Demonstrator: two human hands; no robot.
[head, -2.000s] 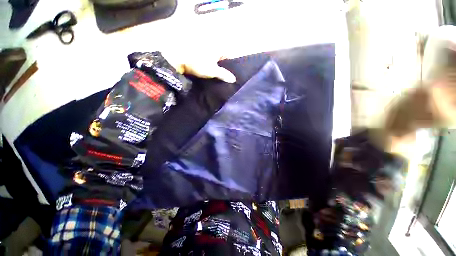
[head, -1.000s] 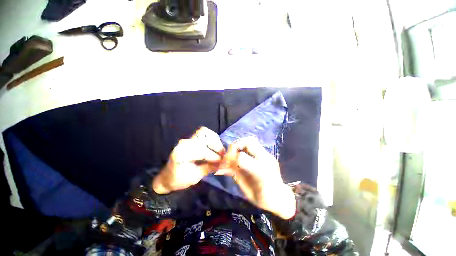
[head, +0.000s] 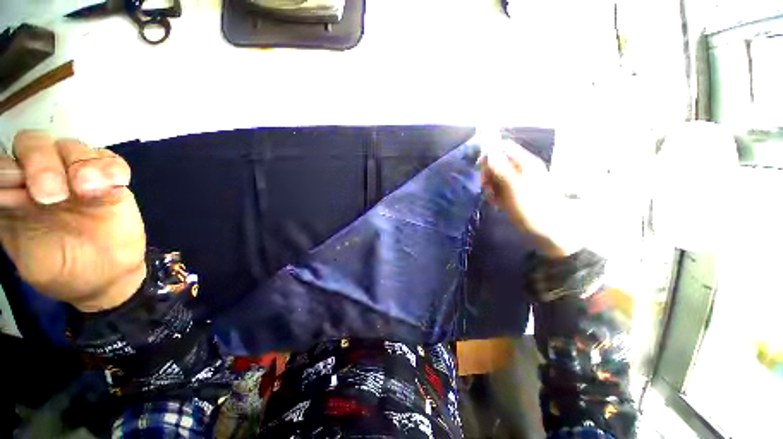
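Note:
Dark navy garment cloth (head: pixel 318 180) lies across the white table, with straight ridges in it. A shinier blue folded triangle (head: pixel 386 249) lies on it. My left hand (head: pixel 77 214) is raised at the left, partly cut off by the picture's edge, fingers curled and palm towards me. A thin dark line crosses one finger. No needle or thread can be made out in it. My right hand (head: pixel 515 189) is at the top corner of the blue triangle, washed out by glare. Its fingertips touch the cloth there; whether they pinch it is unclear.
Black shears (head: pixel 154 21) lie at the far left. A dark block (head: pixel 26 53) and a wooden strip (head: pixel 39 86) lie below them. An iron rest (head: pixel 292 34) with part of the iron on it is at the far side. A bright window is at the right.
My hands were together over the middle of the cloth. My left hand has moved far left and up, my right hand to the triangle's top corner. The view has shifted slightly.

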